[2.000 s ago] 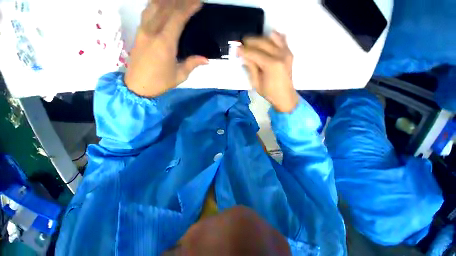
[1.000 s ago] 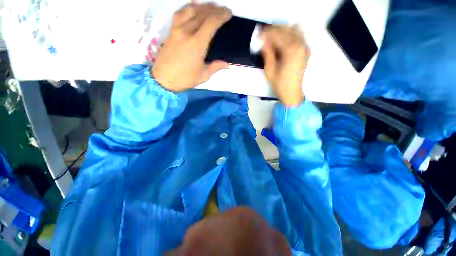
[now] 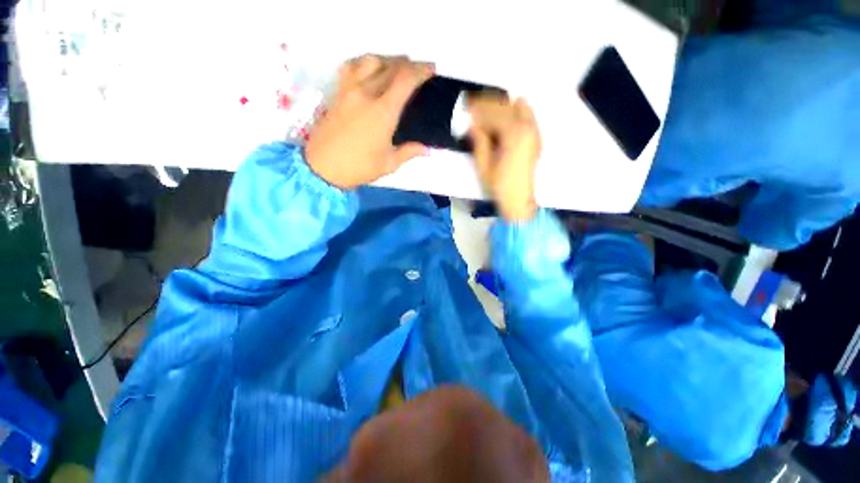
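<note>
A flat glossy black phone screen (image 3: 430, 112) lies level over the white work surface (image 3: 179, 104), its long side running left to right. My left hand (image 3: 363, 123) grips its left end, thumb along the near edge and fingers at the far edge. My right hand (image 3: 506, 141), slightly blurred, pinches a small white wiping cloth (image 3: 460, 115) against the screen's face near its right end and covers that end. A second black phone screen (image 3: 620, 102) lies tilted at the right end of the white surface.
Small red marks (image 3: 285, 100) and a whitish crinkled patch lie left of my left hand. A person's blue sleeve (image 3: 754, 113) is beyond the table's right edge, with blue-clothed legs (image 3: 679, 349) below. A blue object (image 3: 26, 415) is at the lower left.
The view has shifted, so the table and second screen sit lower and farther left. My right hand moved from the screen's right part to its middle and back rightward with the cloth.
</note>
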